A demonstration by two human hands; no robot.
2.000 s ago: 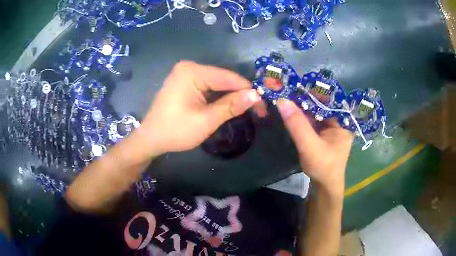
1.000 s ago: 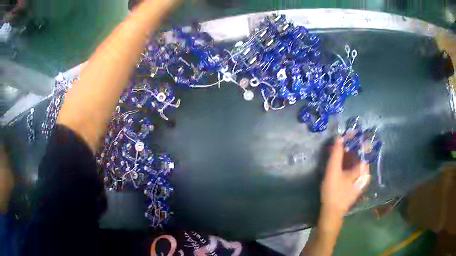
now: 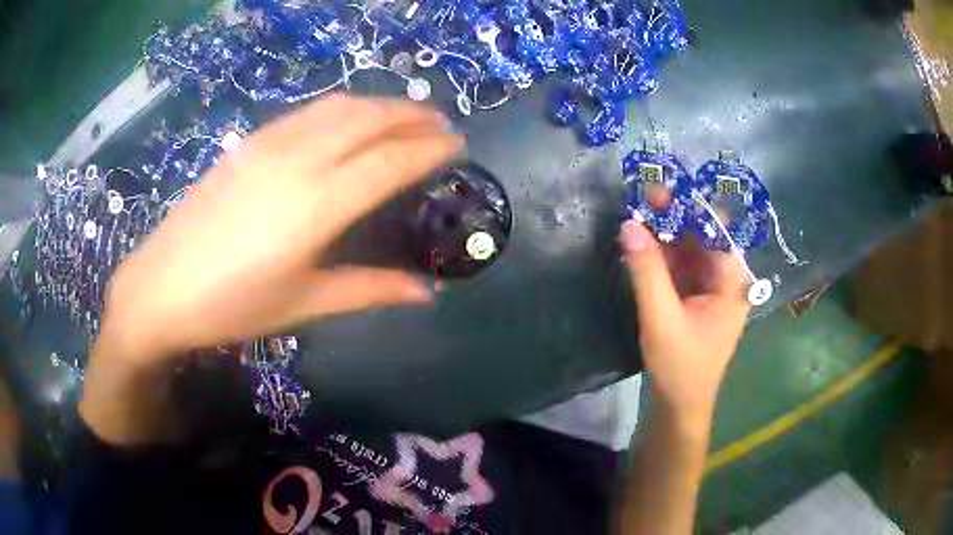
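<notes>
My right hand (image 3: 684,303) holds a joined strip of two blue ring circuit boards (image 3: 656,196) at its lower edge, above the right part of the table. Each ring carries a pale digit display. A white cable with a disc (image 3: 760,292) hangs from the strip. My left hand (image 3: 277,225) is at left centre with thumb and fingers apart, and nothing shows between them. A black round unit (image 3: 467,222) with a pale centre and a short red lead lies just right of its fingertips.
A board pile (image 3: 523,42) with white cables and discs lies at the far side. Laid-out boards (image 3: 89,240) stand in dense rows at left, and more boards (image 3: 277,387) lie below my left hand. Cardboard (image 3: 899,261) is at right.
My left hand has come back from the far left to beside the black unit. The strip had three rings two seconds ago and shows two now. My right hand still holds it.
</notes>
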